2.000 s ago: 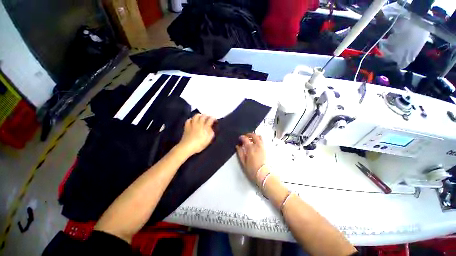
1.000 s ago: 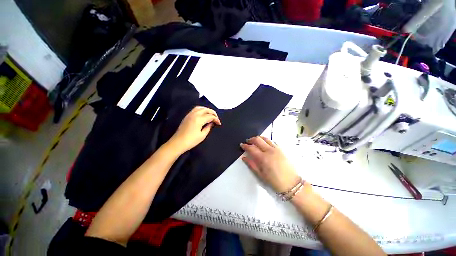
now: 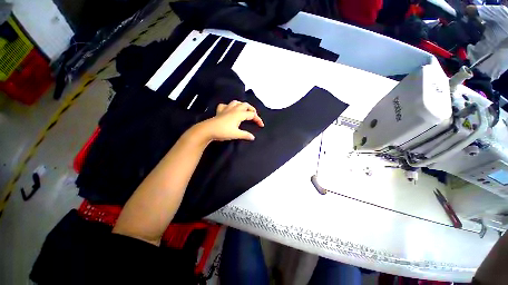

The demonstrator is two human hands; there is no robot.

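A black cut panel (image 3: 289, 131) with curved edges lies flat on the white table (image 3: 267, 209), its narrow end pointing towards the sewing machine. My left hand (image 3: 237, 121) rests on or just over the panel, palm down, thumb and fingers apart. Whether it touches the cloth is hard to tell. More black cloth (image 3: 128, 139) lies left of it and hangs over the table's left edge. My right hand is out of the picture; only a dark, blurred patch, perhaps my forearm, shows at the lower right edge.
The white sewing machine (image 3: 404, 114) stands at the right, with red-handled snips (image 3: 447, 209) beside it. A thin rod's rounded end (image 3: 318, 185) lies left of the needle area. Red baskets (image 3: 103, 212) are below the table's left end. A person in white is at the upper right.
My right hand has left the panel's edge and gone out of the picture. My left hand stays at the panel, its thumb and fingers now more spread. The camera view has shifted.
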